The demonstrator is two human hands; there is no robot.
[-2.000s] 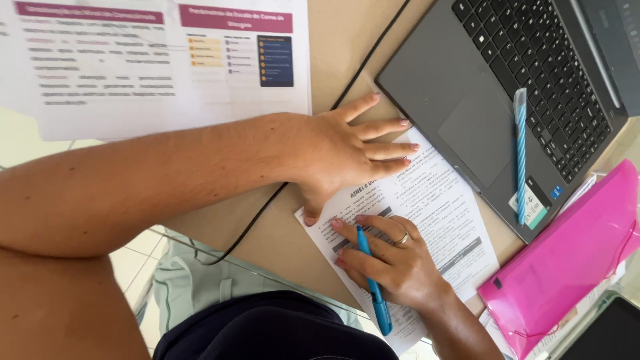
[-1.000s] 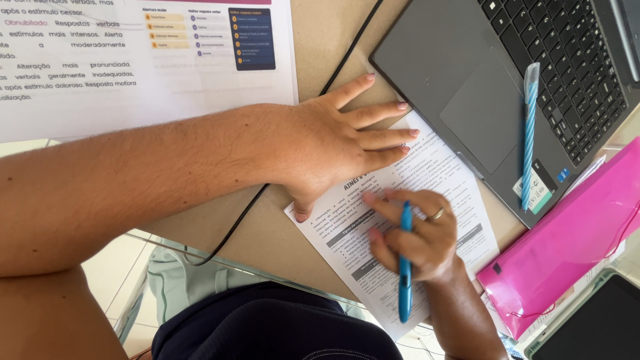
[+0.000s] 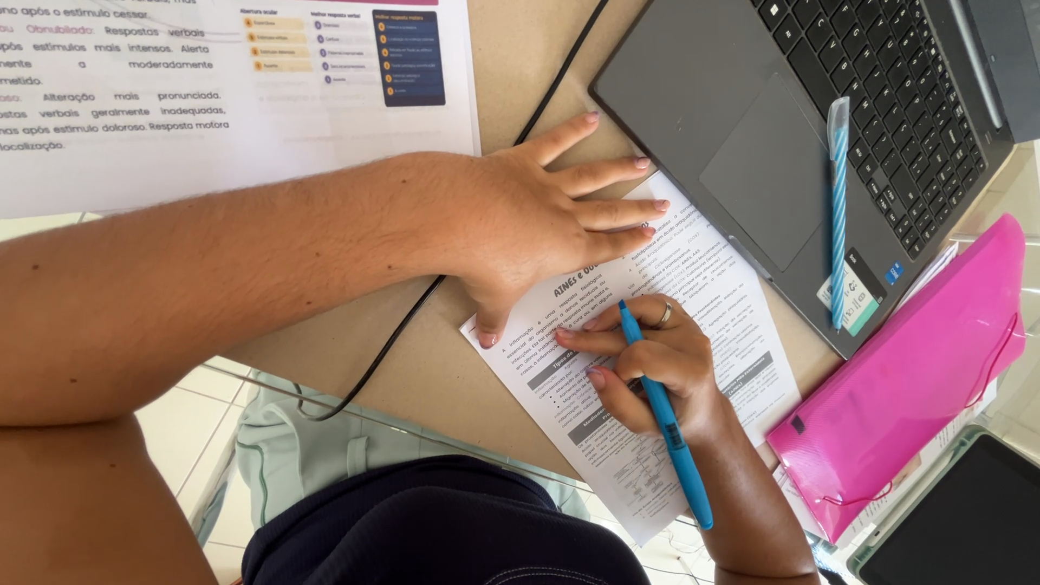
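Observation:
My left hand [image 3: 528, 219] lies palm down with spread fingers across the top of a printed sheet [image 3: 691, 284] and the bare tabletop, its fingertips near the laptop's edge. My right hand [image 3: 670, 366], with a ring on one finger, is over the same sheet and holds a slim blue marker pen [image 3: 670, 431] between its fingers. The pen's dark tip points toward my left hand; whether it touches the paper I cannot tell. The sheet bears text, dark heading bars and a small diagram.
An open laptop [image 3: 699, 106] is at the upper right, with a blue striped pen [image 3: 838, 211] on it. A pink plastic folder [image 3: 902, 382] and a dark-screened tablet [image 3: 959, 520] sit lower right. Larger printed pages [image 3: 325, 122] lie upper left. A black cable [image 3: 398, 333] crosses the beige table [image 3: 439, 390].
My right hand has shifted its fingers around the blue pen, which is turned at a different angle. My left hand stays spread on the sheet. The view has moved closer.

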